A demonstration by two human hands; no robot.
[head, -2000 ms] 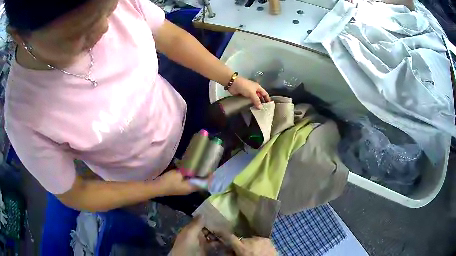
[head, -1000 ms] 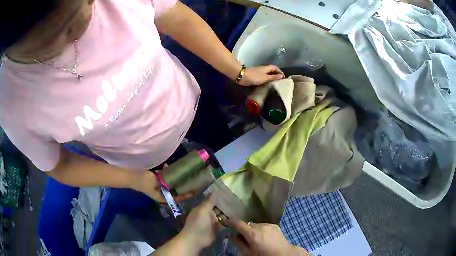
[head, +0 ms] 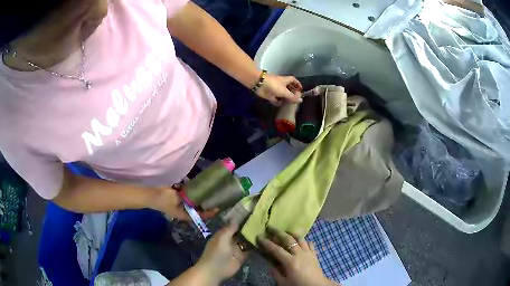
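Note:
A garment piece with bright olive-green (head: 302, 179) and taupe panels runs from my hands to the trough edge. My left hand (head: 221, 251) holds its near left corner. My right hand (head: 293, 260), with a ring, lies on the near edge of the green panel, fingers on the cloth. A person in pink holds two olive and grey-beige thread cones (head: 215, 185) and a marker pen (head: 197, 221) at the left. Their other hand touches a cone with a red end (head: 285, 118), beside a dark cone with a green end (head: 308, 126).
The cream-white trough (head: 442, 217) holds clear bags (head: 442, 167). Pale cloth (head: 447, 72) hangs over its far side from the white table (head: 335, 14). Blue-white checked cloth (head: 352, 246) lies on a white board below the garment. The person in pink (head: 128, 111) stands close at left.
The green panel now lies spread towards my hands, over where taupe cloth was folded. My right hand has moved onto it. The other person's far hand has lowered onto the red-ended cone.

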